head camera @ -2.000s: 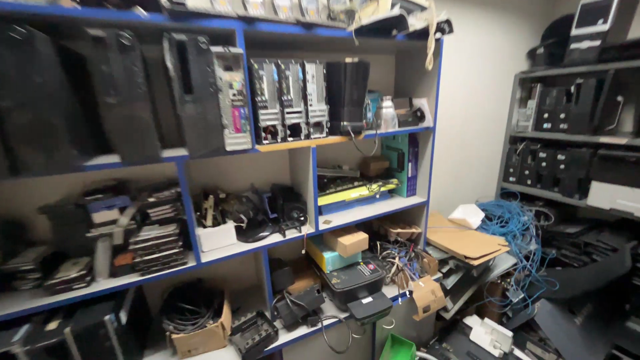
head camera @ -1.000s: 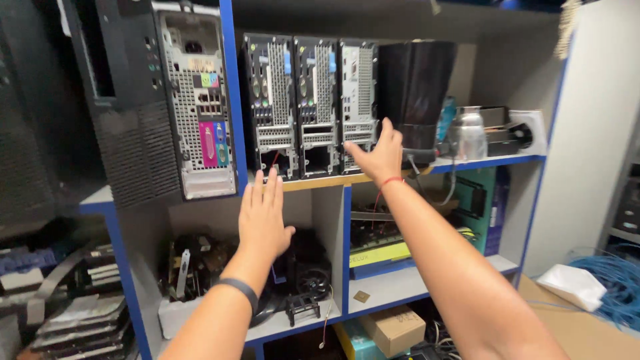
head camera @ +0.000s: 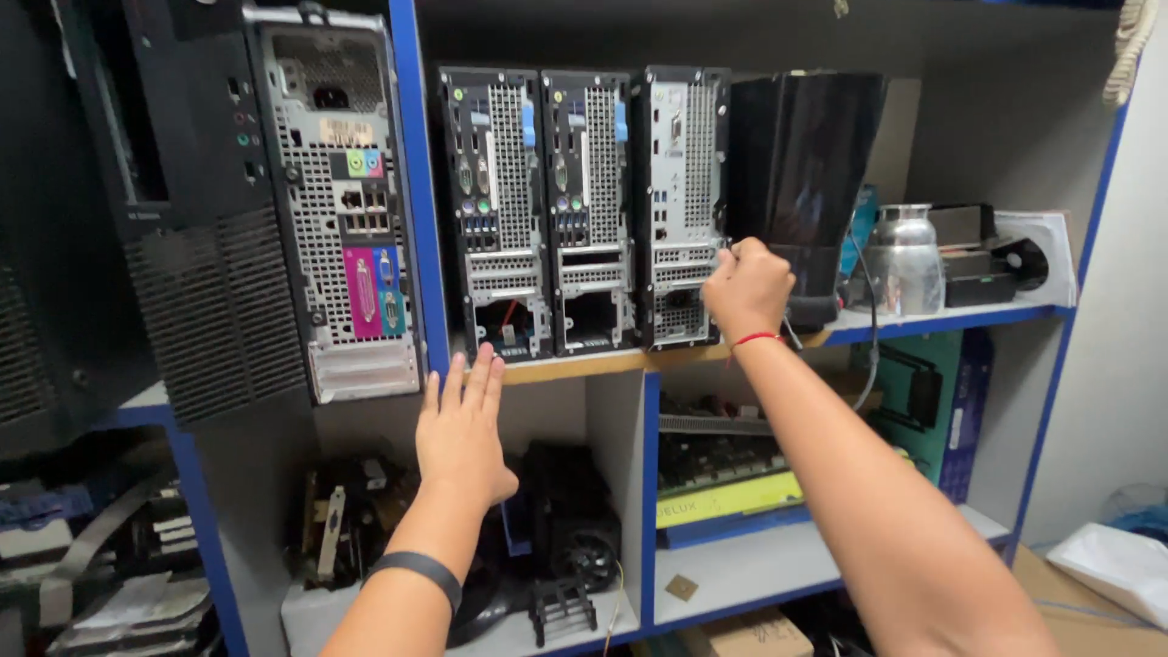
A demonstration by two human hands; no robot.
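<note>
Three slim desktop computer cases stand upright side by side on the shelf, rear panels facing me: the left case (head camera: 506,219), the middle case (head camera: 598,219) and the right case (head camera: 671,182). My right hand (head camera: 750,287) has its fingers curled at the right case's lower right edge; whether they grip it is hidden. My left hand (head camera: 465,429) is spread, fingertips at the shelf's front edge just below the left case, holding nothing. A glossy black bin-like object (head camera: 817,173) stands right of the right case, behind my right hand.
A larger tower case (head camera: 342,210) juts out at left, beyond a blue-edged divider (head camera: 418,182). A metal canister (head camera: 903,265) stands at right. Below are a yellow box (head camera: 730,497), a black fan (head camera: 589,558) and a green box (head camera: 922,392). Stacked drives lie lower left.
The view has moved in close to the cases. Both hands have come into view since the first frame. My right hand has gone from open fingers to curled fingers at the right case's edge.
</note>
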